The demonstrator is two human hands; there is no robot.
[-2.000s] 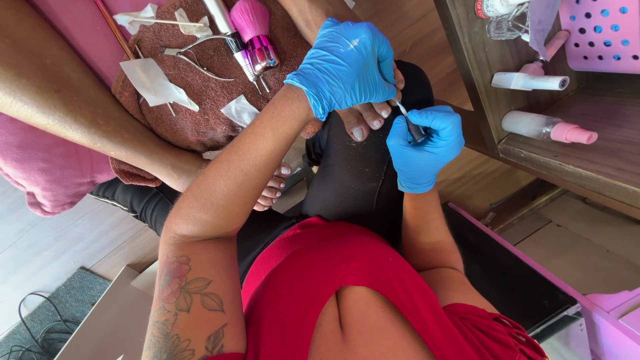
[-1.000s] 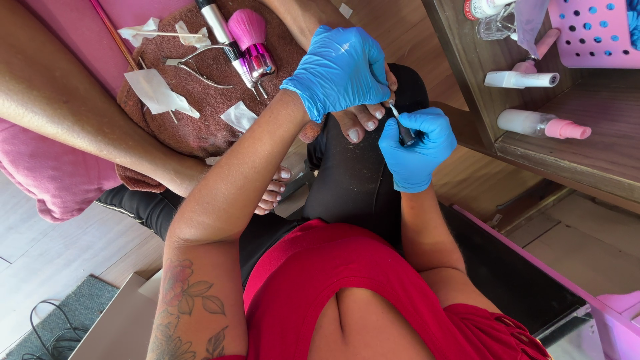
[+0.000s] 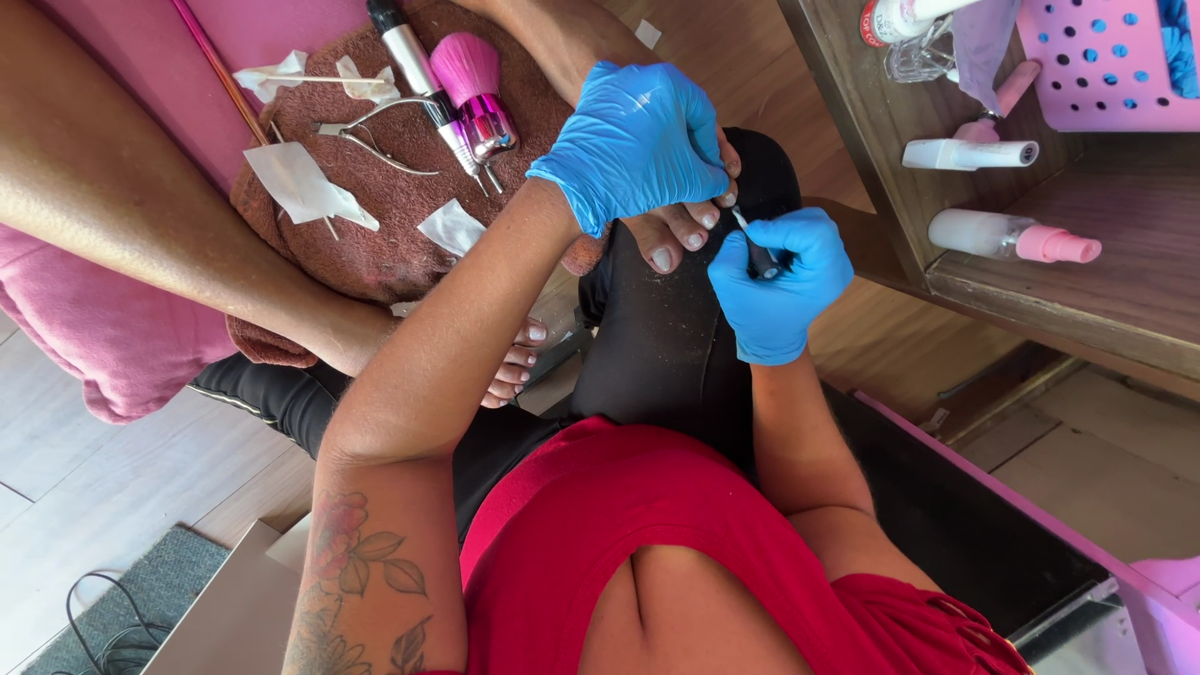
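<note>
My left hand [image 3: 642, 141], in a blue glove, rests over another person's foot [image 3: 661, 234], its fingers on the toes at the far side. In my right hand [image 3: 783, 281], also gloved, is a nail polish brush [image 3: 755, 251] with a dark cap; its pale tip is close to the small toes. The toenails look light and glossy. Left of my hands, a brown towel [image 3: 375, 244] bears cuticle nippers [image 3: 375, 136], a pink powder brush [image 3: 473, 89], an electric nail drill [image 3: 422, 89] and pieces of white wipe [image 3: 305, 183]. The person's other foot [image 3: 511, 366] shows below my left forearm.
On the right, a wooden shelf [image 3: 1059, 300] holds a spray bottle with a pink cap [image 3: 1012, 236], a white-capped bottle [image 3: 970, 154] and a pink perforated basket [image 3: 1097, 117]. A pink cushion [image 3: 122, 319] lies at the left. Black cables [image 3: 117, 619] lie on a grey mat at lower left.
My right hand, with the brush, has shifted slightly and its tip now shows slightly apart from my left fingers. My left hand stays over the foot.
</note>
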